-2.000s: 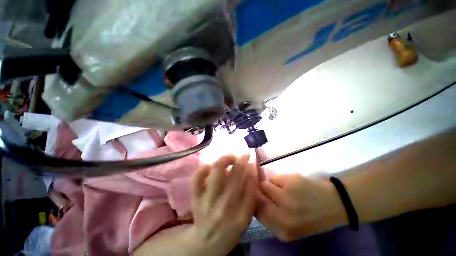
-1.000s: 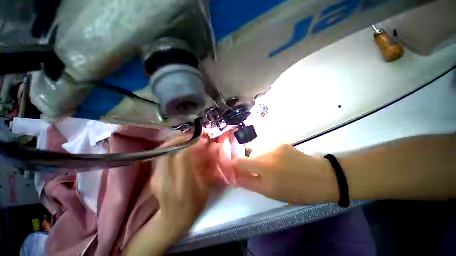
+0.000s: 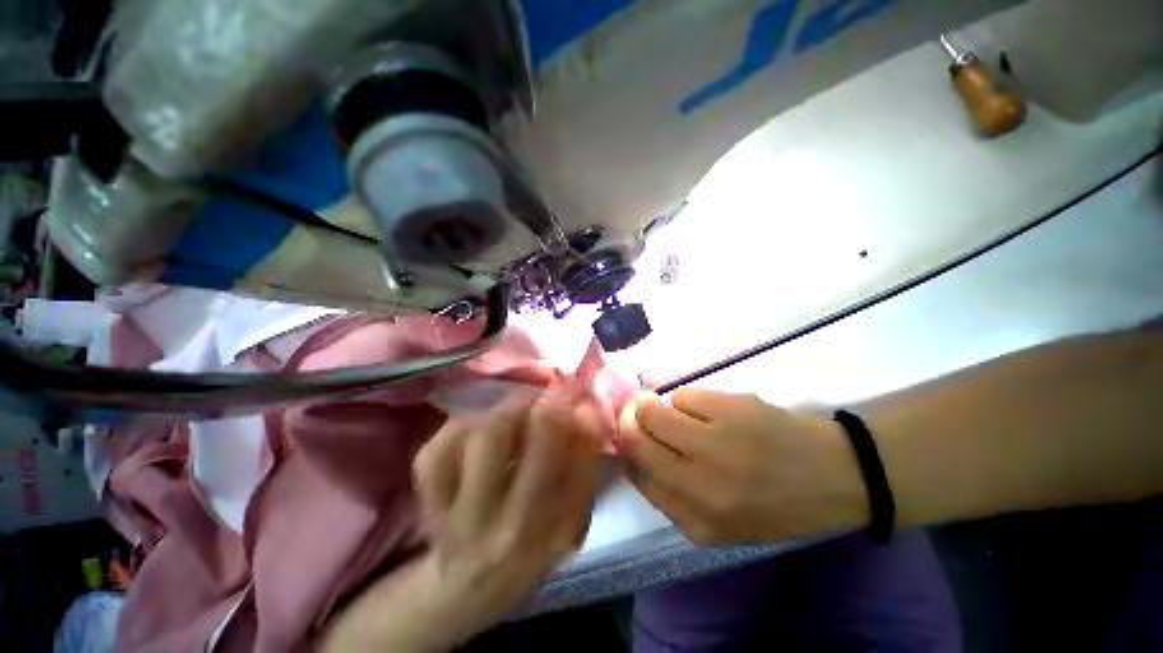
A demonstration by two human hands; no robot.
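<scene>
The dusty pink fabric lies in folds at the left of the table, with white lining behind it. A narrow end of it reaches up to the black block beside the presser foot area. My left hand is somewhat blurred and pinches the pink fabric below the needle area. My right hand, with a black band on the wrist, pinches the fabric's right edge just below the black block. The fingertips of both hands are close together. The needle tip cannot be made out in the glare.
The sewing machine head spans the top. A grey knob and a curved metal bar stand in front at left. A wooden-handled tool lies at upper right. A grey measuring tape edges the table, above a purple-clothed lap.
The pink fabric has been drawn leftward and rearranged into larger folds. My left hand moved left, then back right towards my right hand. The view has shifted slightly.
</scene>
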